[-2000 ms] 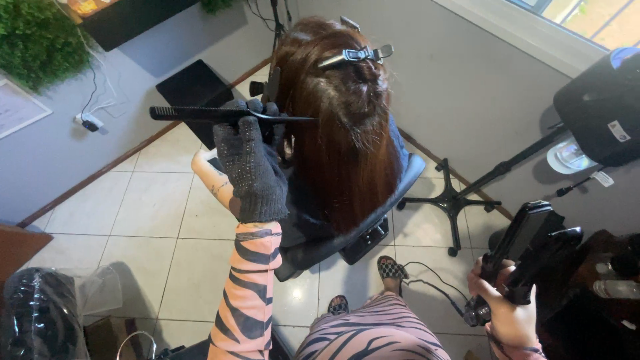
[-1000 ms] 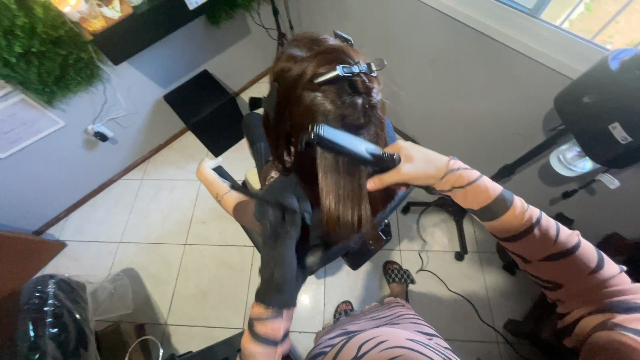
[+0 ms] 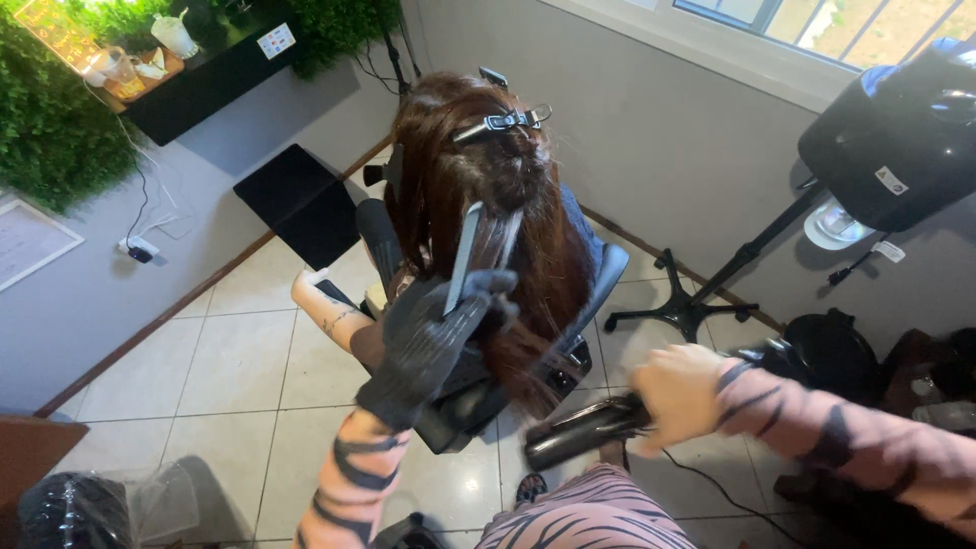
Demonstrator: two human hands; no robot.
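A seated person with long reddish-brown hair (image 3: 427, 175) faces away from me, the upper hair pinned by a metal hair clip (image 3: 499, 124). My left hand (image 3: 438, 335), in a dark glove, is closed on a comb (image 3: 462, 259) that stands nearly upright against the hair, with strands passing by the fingers. In my bare right hand (image 3: 679, 396) is a black hair straightener (image 3: 587, 433), low and to the right near the hair's ends; motion blurs it, and whether its plates touch hair cannot be told.
A hooded dryer (image 3: 892, 137) on a wheeled stand (image 3: 686, 309) is at the right. The salon chair's backrest (image 3: 610, 267) curves behind the person. A cord (image 3: 717, 484) runs over the floor. At upper left is a black wall shelf (image 3: 213, 84); a plastic-covered object (image 3: 72, 511) stands lower left.
The straightener was across the hair a second ago and has moved down and right, past the ends. My left hand has risen to the hair, with the comb upright; two seconds ago the comb lay crosswise.
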